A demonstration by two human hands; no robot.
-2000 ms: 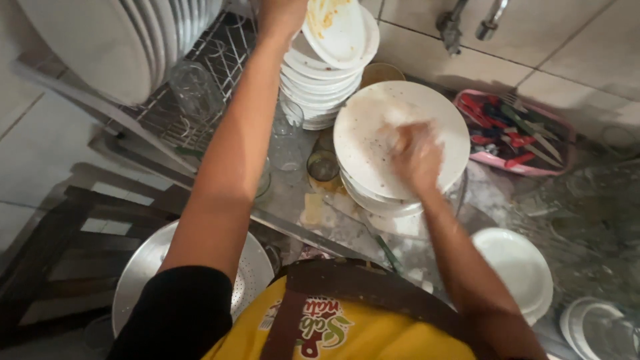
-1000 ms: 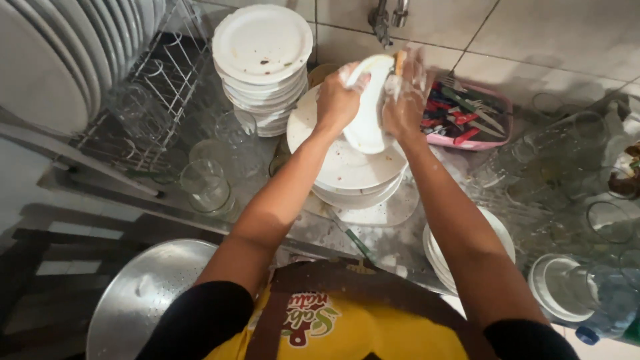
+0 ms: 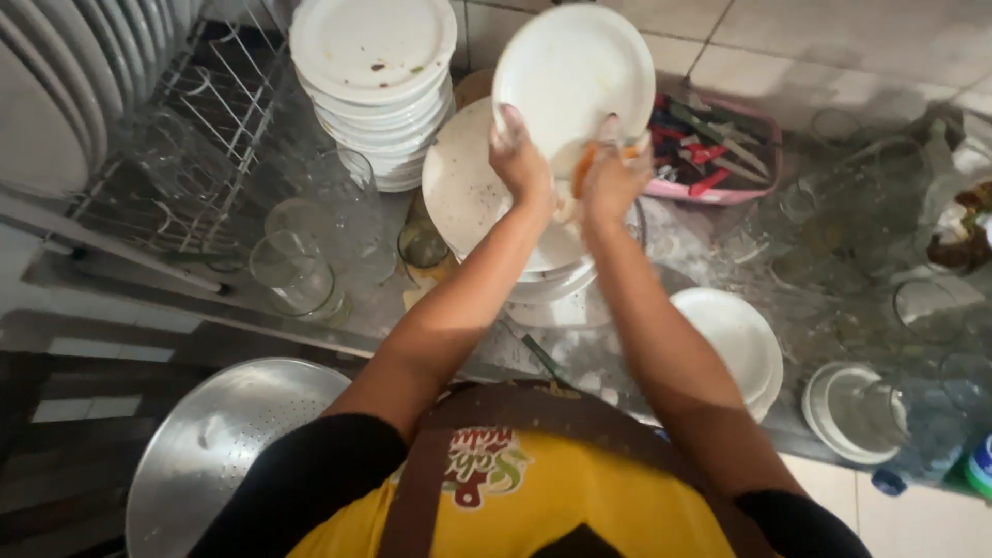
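Observation:
A white plate (image 3: 577, 70) is tilted up over a stack of larger plates. My left hand (image 3: 523, 159) grips its lower left edge, thumb on the face. At its lower right edge is my right hand (image 3: 616, 170), with an orange sponge (image 3: 585, 167) between the fingers and the plate. Beneath my wrists, the large top plate (image 3: 465, 178) carries dark specks. To the left rises a tall stack of white plates (image 3: 372, 46) with food scraps on the top one. Just right of my right hand sits a pink basket (image 3: 728, 194) of cutlery with red handles.
Left, a wire dish rack (image 3: 225, 93) holds upright plates and glasses. Clear glasses (image 3: 294, 271) stand beside it. A perforated metal bowl (image 3: 225, 442) is at lower left. Small plates (image 3: 728, 341), white bowls (image 3: 841, 418), a plastic bottle (image 3: 930, 434) and several glasses occupy the right. Tiled wall behind.
Two seconds ago my right hand was on the large plate. The smaller plate, seen nearly edge-on between both hands one second ago, now shows its broad face.

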